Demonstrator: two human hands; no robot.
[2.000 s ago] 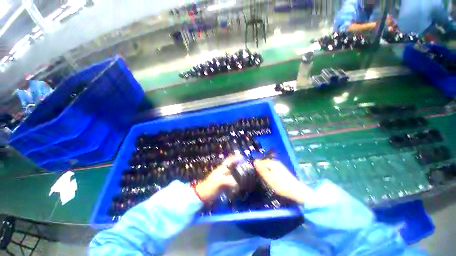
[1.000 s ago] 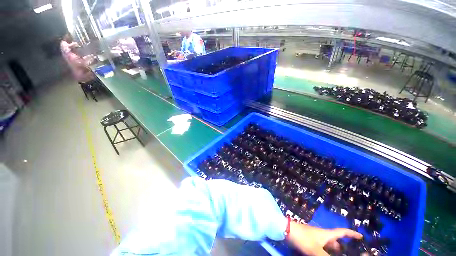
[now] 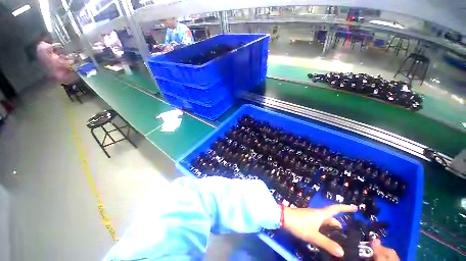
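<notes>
The blue parts tote (image 3: 416, 204) lies in front of me, with black assemblies (image 3: 265, 153) in rows and silvery spots on them. My left hand (image 3: 311, 224) is over its near right part, thumb and forefinger spread around several black assemblies (image 3: 355, 242). My right hand (image 3: 384, 252) is at the bottom edge, mostly cut off, with its fingers against the right side of the same assemblies. Blur and overlap hide whether either hand grips one. Blue tote floor (image 3: 322, 199) shows just beyond my left hand.
Stacked blue totes (image 3: 214, 81) stand beyond the tote's left end. A crumpled white cloth or paper (image 3: 169, 120) lies on the green bench. Rails (image 3: 337, 120) run behind the tote. A heap of black assemblies (image 3: 373, 90) lies across the line. A black stool (image 3: 110, 127) stands left; people work farther back.
Over two seconds the view has swung left. Since one second ago, my left hand has spread its thumb and forefinger wider, and part of my right hand has come into view.
</notes>
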